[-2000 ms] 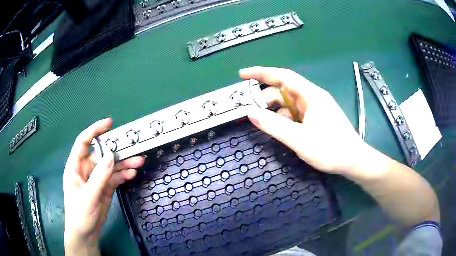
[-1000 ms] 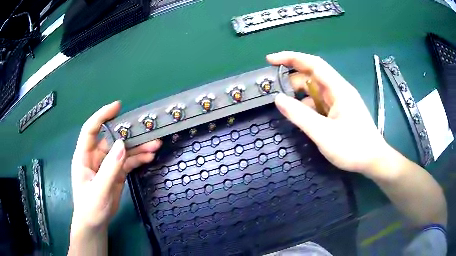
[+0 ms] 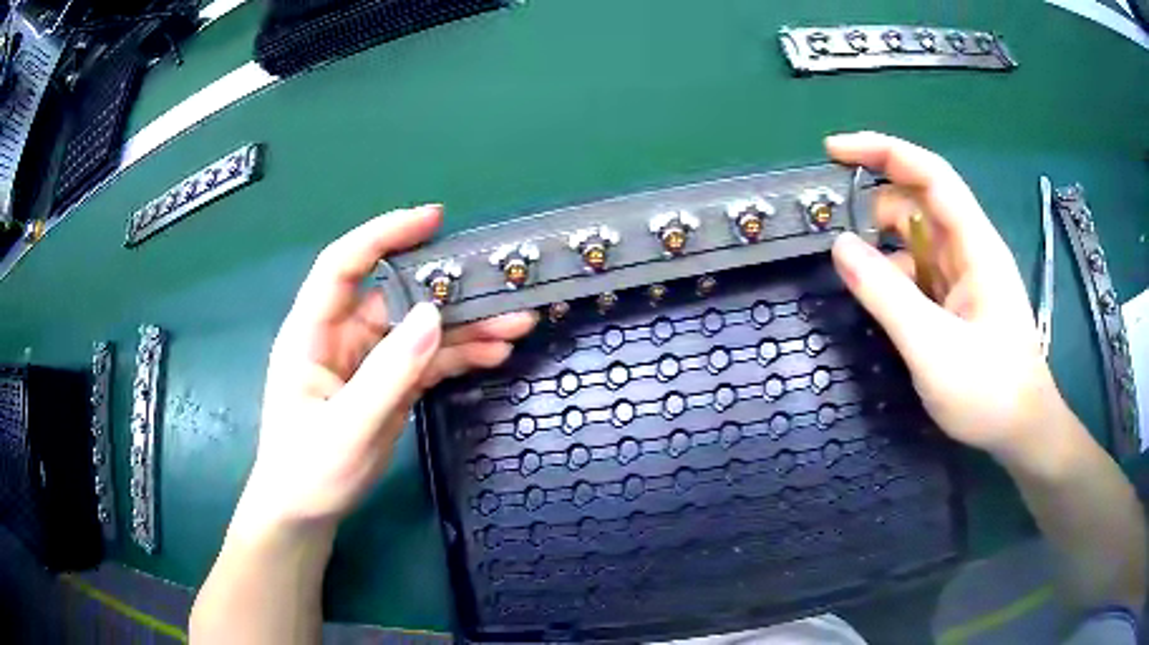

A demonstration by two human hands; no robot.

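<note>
A grey fixture bar [image 3: 636, 258] is held above the far edge of the black component tray [image 3: 706, 479]. Several small silver components with copper-orange centres sit in one row along it. My left hand [image 3: 365, 353] grips its left end, thumb on the near edge. My right hand [image 3: 951, 302] grips its right end between thumb and fingers, and also holds a short gold-brown hand tool [image 3: 924, 252], mostly hidden by the fingers. Several small round components [image 3: 606, 301] show in the tray's far row, just below the bar. The other visible pockets look empty.
Waiting fixture bars lie at the far right [image 3: 897, 48], far left [image 3: 194, 194], near left [image 3: 146, 435] and right edge [image 3: 1100, 302]. A slim silver strip [image 3: 1046, 265], possibly tweezers, lies at right. Black trays stand at the far side [image 3: 365, 28] and left edge [image 3: 57, 466].
The bar has tilted from pale to darker grey, so the orange centres show. The hands, bar and central tray have shifted right in view, as have the surroundings. Both hands keep their grip.
</note>
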